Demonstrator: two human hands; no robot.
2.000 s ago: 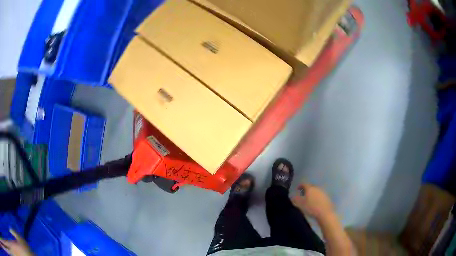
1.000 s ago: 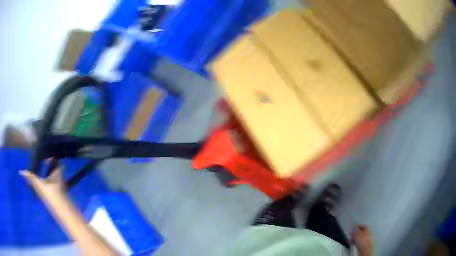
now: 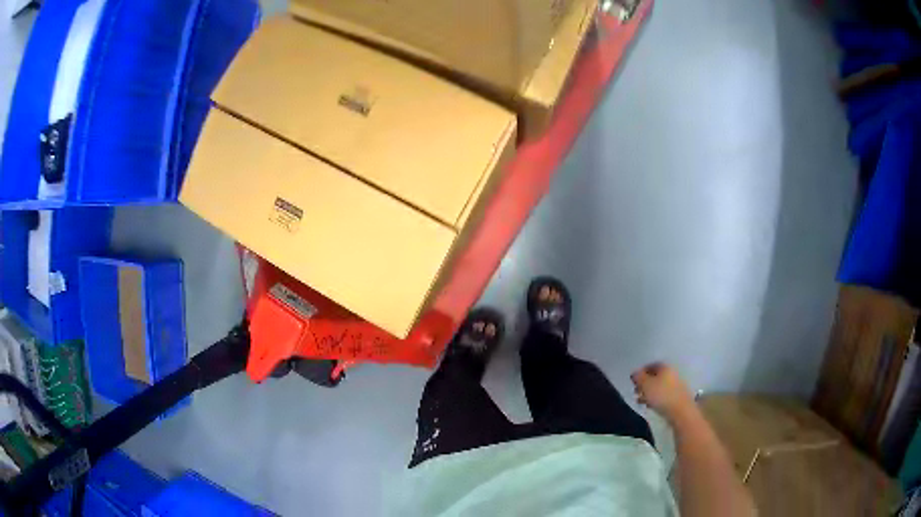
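A red hand pallet truck (image 3: 505,237) stands on the grey floor in front of me, its body at the left. A closed tan carton (image 3: 348,167) lies on its forks, with a second tan carton (image 3: 444,35) behind it, cut off by the top edge. The black tiller (image 3: 151,397) runs down to the lower left, its loop cut off by the left edge. My right hand (image 3: 661,388) hangs beside my right leg, fingers curled, away from the truck, and holds nothing visible. My left hand is out of the picture.
Blue plastic totes (image 3: 131,101) stand at the upper left. A small blue tote (image 3: 167,328) with cardboard in it is beside the tiller. More blue totes (image 3: 192,497) are at the lower left. Cartons (image 3: 788,444) stand at the lower right, with blue items (image 3: 879,202) above them.
One second ago my left hand was at the tiller's loop; now it is out of view. The view has swung, and the truck and cartons appear further left.
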